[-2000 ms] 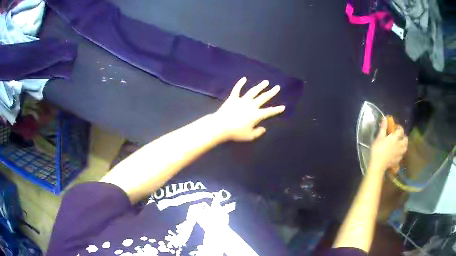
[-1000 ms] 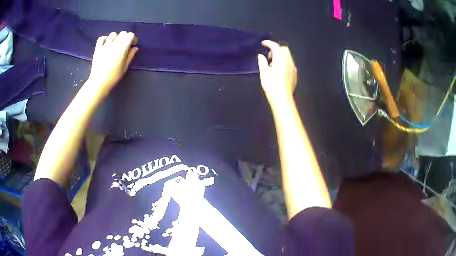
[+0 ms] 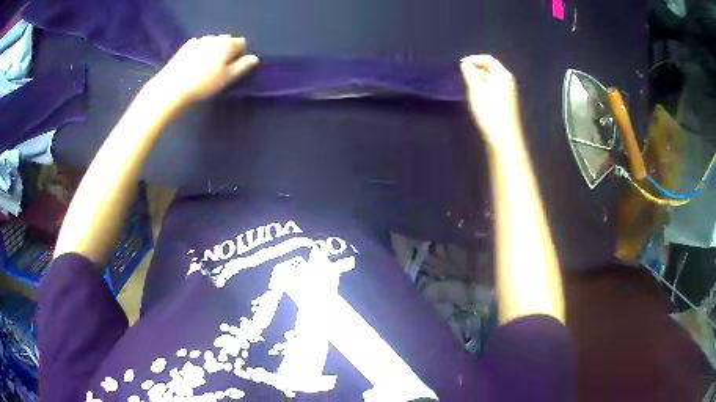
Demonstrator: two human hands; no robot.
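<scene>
A dark purple fabric strip (image 3: 353,77) stretches from left to right between my hands over the dark table. A thin pale edge shows along its near side. My left hand (image 3: 210,69) grips the strip towards its left part, fingers curled. My right hand (image 3: 488,82) pinches its right end. More of the strip runs on beyond my left hand to the upper left. Whether the held part touches the table is hard to tell.
A steam iron (image 3: 593,129) with an orange handle rests at the right, its hose and cable (image 3: 667,198) running right. Dark pieces (image 3: 47,106) and light fabric (image 3: 14,59) lie at the left. A pink ribbon (image 3: 558,9) shows at the top. A blue crate (image 3: 129,243) stands below left.
My right hand has let go of the iron and taken the strip's right end. My left hand, first spread flat, now grips the strip further left. The strip now looks narrower between my hands.
</scene>
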